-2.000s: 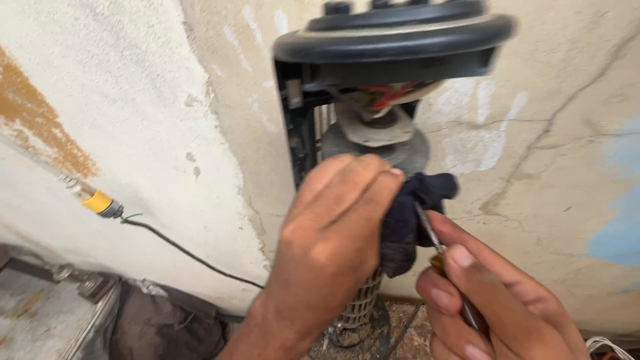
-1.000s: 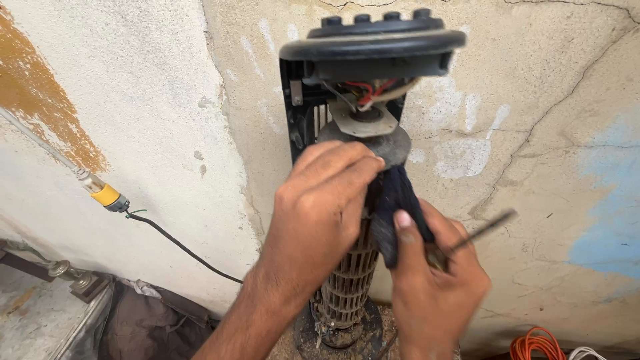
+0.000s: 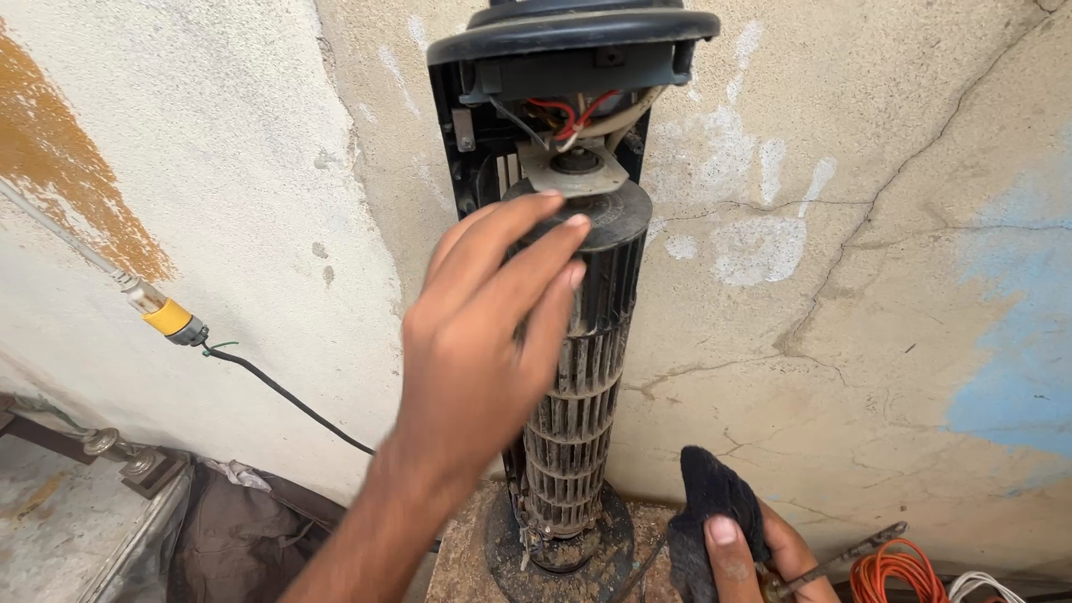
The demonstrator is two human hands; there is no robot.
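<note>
An opened tower fan stands upright against the wall, its caged cylindrical blower wheel [image 3: 578,410] coated with dust. My left hand [image 3: 477,335] is at the wheel's upper end, fingers spread over its dark top disc [image 3: 615,219]; whether the fingertips touch it I cannot tell. Above the disc sits a metal bearing plate [image 3: 578,172], with red and white wires [image 3: 572,117] under the black top housing [image 3: 578,38]. Low on the right, my right hand [image 3: 745,557] grips a dark cloth [image 3: 720,511] and a screwdriver [image 3: 846,557], whose shaft points up to the right.
A yellow and grey cable connector [image 3: 172,322] hangs on the left wall, its black cord running behind my forearm. Orange cable [image 3: 900,574] and white cable [image 3: 976,586] lie coiled at lower right. A brown cloth bag [image 3: 239,536] and a worn ledge [image 3: 59,502] are at lower left.
My right hand has moved down and right, away from the blower wheel, taking the dark cloth and screwdriver along. My left hand's fingers have opened out near the top disc, off the cloth.
</note>
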